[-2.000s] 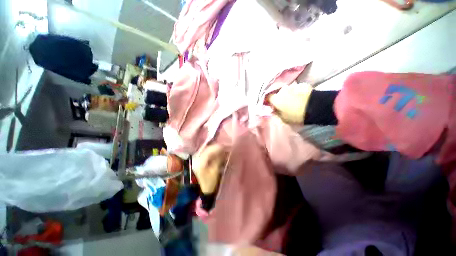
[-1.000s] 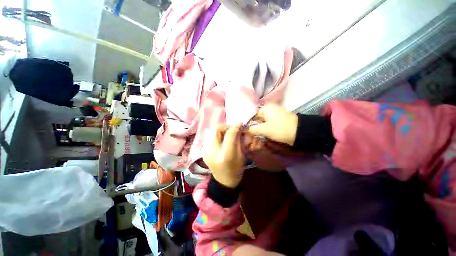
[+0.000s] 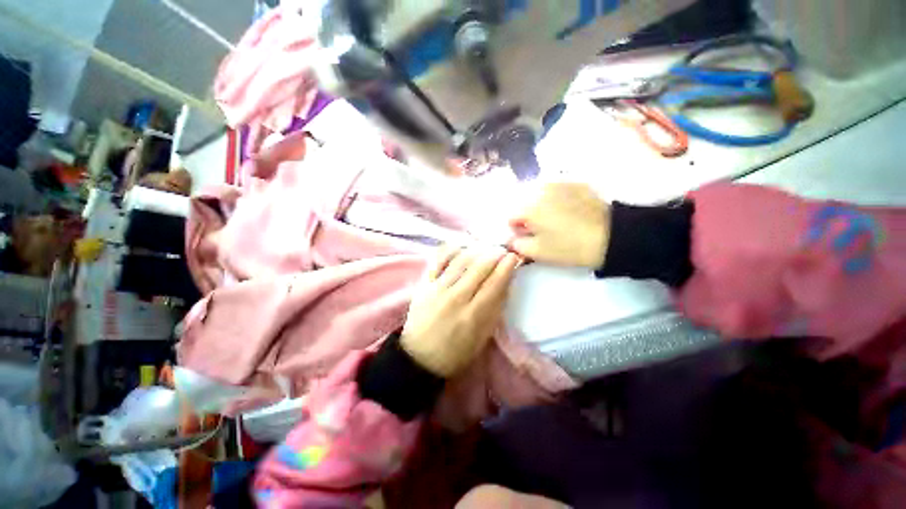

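The pink garment (image 3: 298, 288) lies in folds on the white machine table, left of and under my hands, and hangs over the front edge. My left hand (image 3: 462, 306) lies on the fabric with its fingers together, pointing to the needle area. My right hand (image 3: 558, 229) is beside its fingertips, with fingers bent at the fabric edge; glare hides what they pinch. The sewing machine's needle area (image 3: 497, 149) is just beyond my hands, blurred and brightly lit.
Blue-handled shears (image 3: 730, 104) lie right of the needle, with orange-red snips (image 3: 661, 131) beside them and a yellow-brown handle (image 3: 792, 96) on their loops. A ruler-marked edge (image 3: 626, 343) runs below my right hand. Black thread cones (image 3: 154, 231) and plastic bags are at left.
My hands have moved from over the lap up to the needle area with the fabric. The view has shifted, so the machine head, shears and snips now show.
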